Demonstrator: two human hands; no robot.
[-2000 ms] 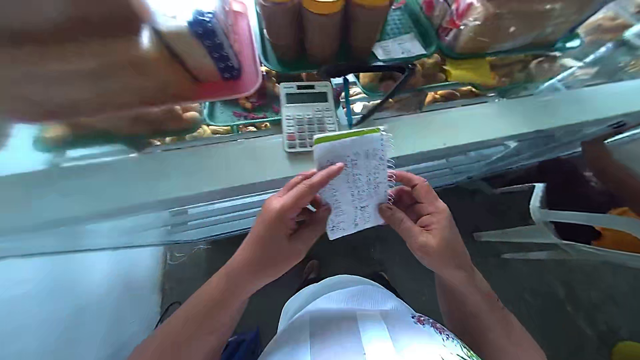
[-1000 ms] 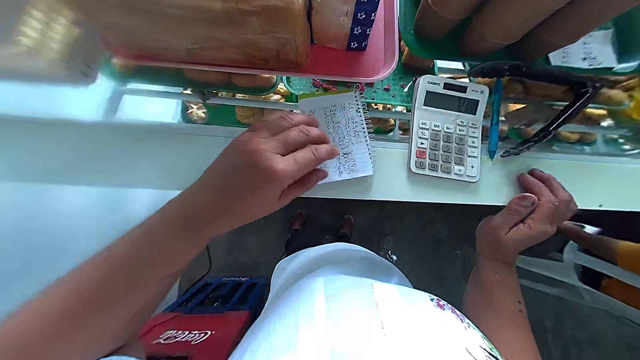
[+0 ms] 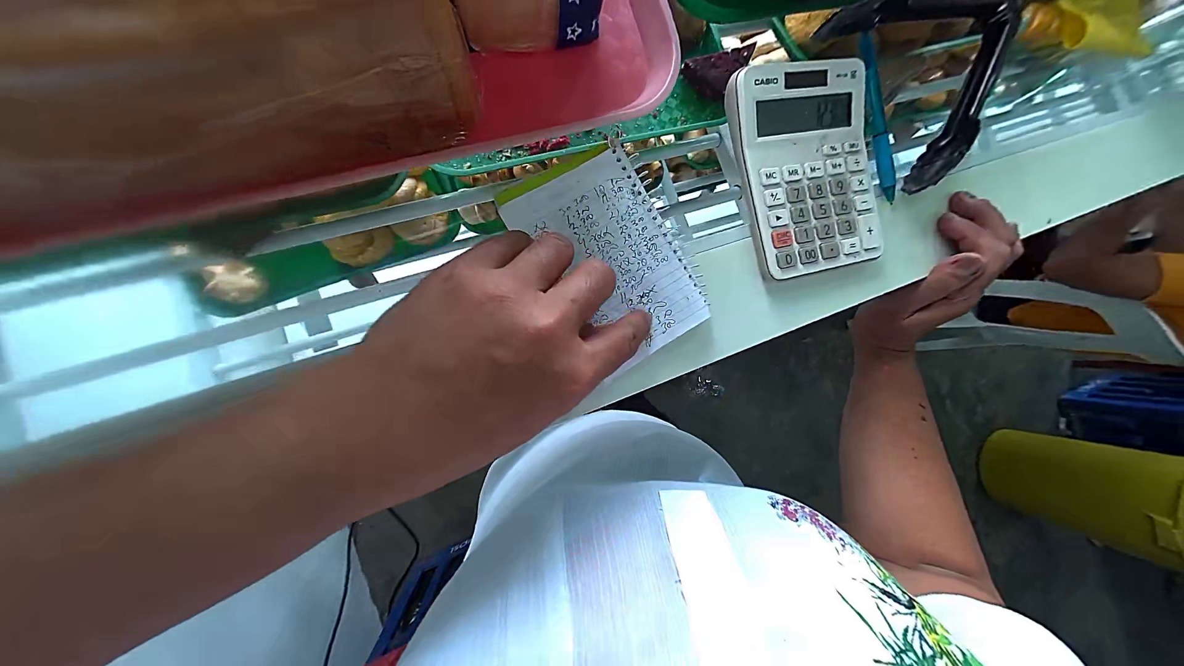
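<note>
A spiral notepad (image 3: pixel 638 250) with handwriting lies on the counter's edge, tilted. My left hand (image 3: pixel 509 324) rests over its left side, fingers bent and pressing on the page. Right of the notepad, a white Casio calculator (image 3: pixel 805 171) lies face up with digits on its display. A blue pen (image 3: pixel 879 120) is just beside it. My right hand (image 3: pixel 943 268) leans on the counter's front edge, right of the calculator, fingers loosely curled; nothing shows in it. Near the pen lies a black object (image 3: pixel 967 120) with a curved arm, its kind unclear.
A pink tray (image 3: pixel 638 74) with a large brown wrapped item stands at the upper left. Below are green trays (image 3: pixel 684 111) of baked goods behind glass and rails. Off the counter (image 3: pixel 1054 176), at right, are a white plastic chair (image 3: pixel 1091 314) and a yellow-green cylinder (image 3: pixel 1082 490).
Both hands held the notepad two seconds ago; now it lies on the counter under my left hand. My right hand has let go and moved to the counter's edge. The view has shifted closer.
</note>
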